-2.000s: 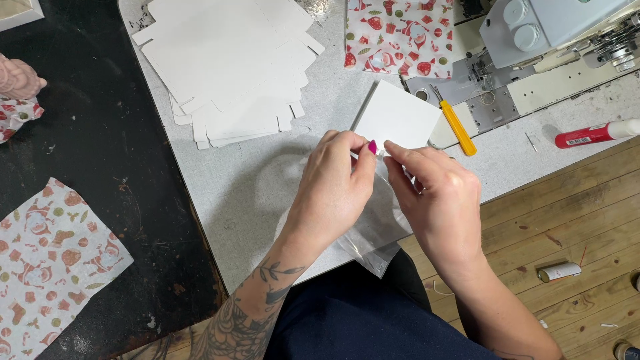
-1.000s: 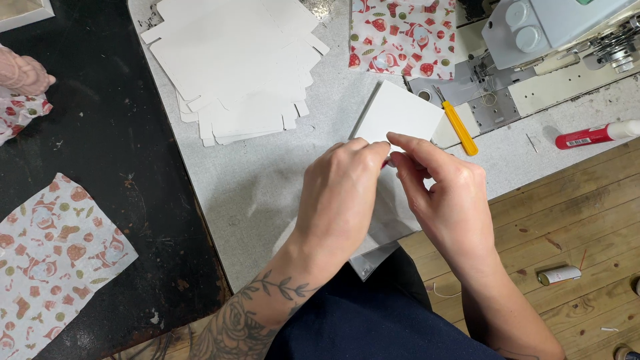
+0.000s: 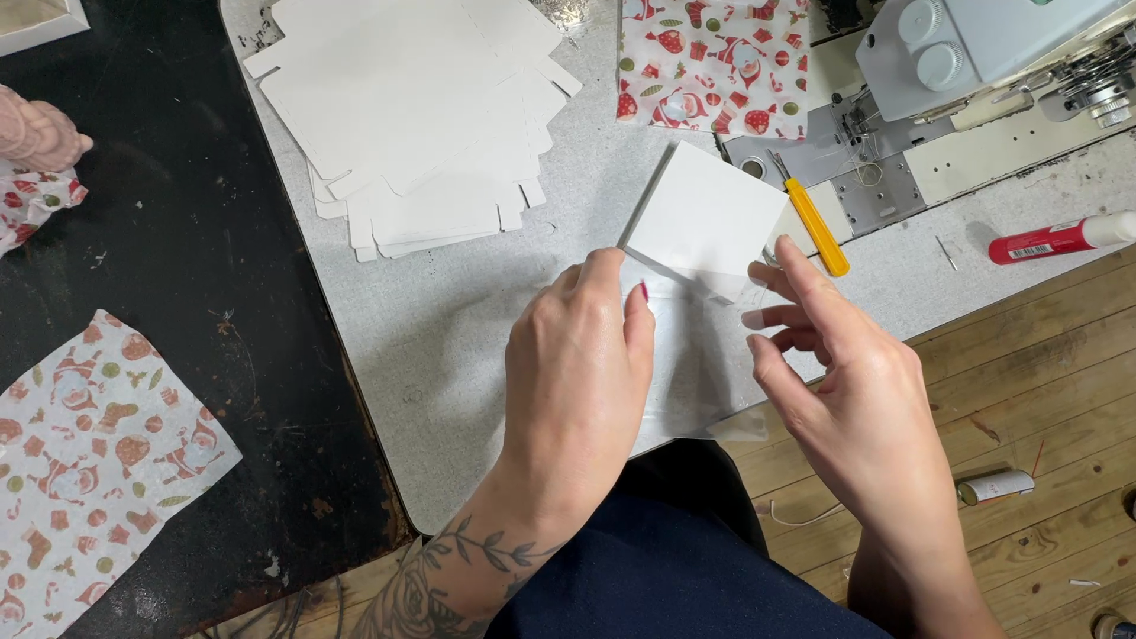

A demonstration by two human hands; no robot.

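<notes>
A flat white square box point(image 3: 706, 213) lies tilted on the grey table, its lower part within a clear plastic bag point(image 3: 701, 382) that reaches to the table's edge. My left hand point(image 3: 581, 355) rests over the bag's left side, fingertips near the box's left corner; whether it grips the film is hidden. To the right of the box, my right hand point(image 3: 825, 355) has its fingers apart beside the bag's edge and holds nothing visible. A yellow-handled seam ripper point(image 3: 816, 226) lies just right of the box.
Flat white cardboard blanks point(image 3: 417, 115) are stacked at the upper left. Printed tissue point(image 3: 714, 71) lies near the sewing machine point(image 3: 941, 53). A red glue stick point(image 3: 1056, 238) is at the right. Another tissue sheet point(image 3: 98, 470) and a pink figure point(image 3: 35, 133) are on the black surface.
My hands were together at the near edge of the box; now they are apart, the right one with spread fingers. More of the clear bag shows between them.
</notes>
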